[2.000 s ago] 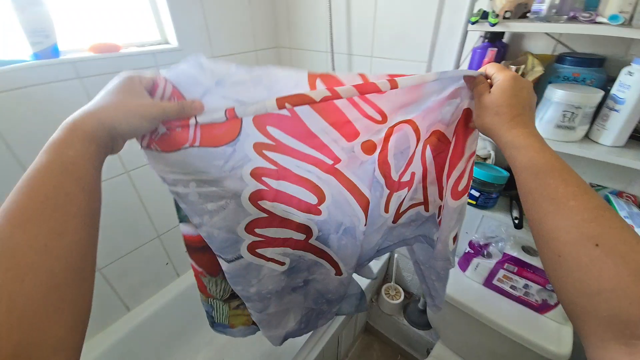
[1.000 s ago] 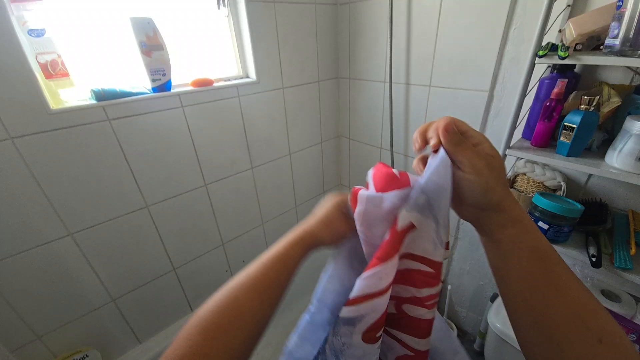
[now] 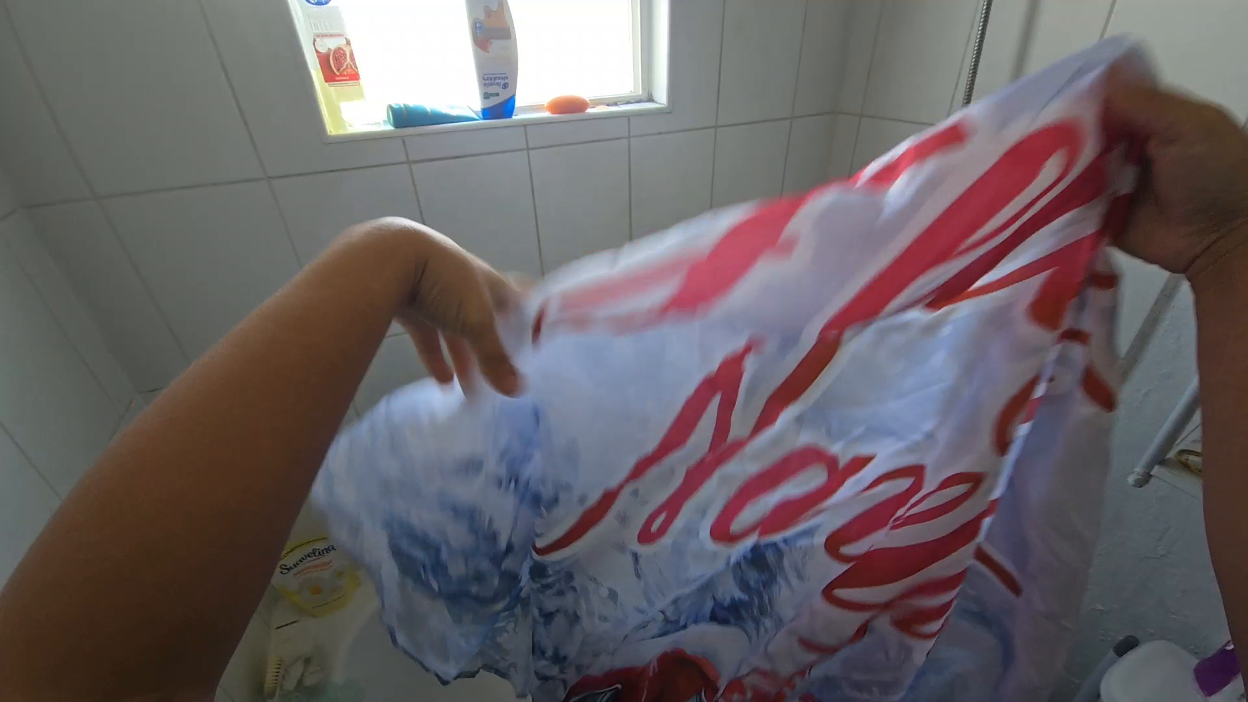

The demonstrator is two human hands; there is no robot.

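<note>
A thin white and blue printed cloth (image 3: 780,409) with large red lettering is stretched between my two hands, its lower part hanging down out of view. My right hand (image 3: 1175,180) grips its upper right corner, raised high at the right edge. At the cloth's upper left edge, my left hand (image 3: 463,317) is bent at the wrist with its fingers pointing down. That hand is blurred, and the cloth partly covers its fingertips, so its hold cannot be told for certain.
Bottles, one a shampoo bottle (image 3: 494,58), and an orange soap bar (image 3: 566,104) stand on the window sill. A yellow container (image 3: 317,577) is below left, by the bathtub. A shower hose (image 3: 976,49) hangs behind the cloth; a white toilet top (image 3: 1150,673) shows at lower right.
The cloth, bunched between my close hands one second ago, is spread wide again. My hands have moved apart. The view has swung away from the shelves.
</note>
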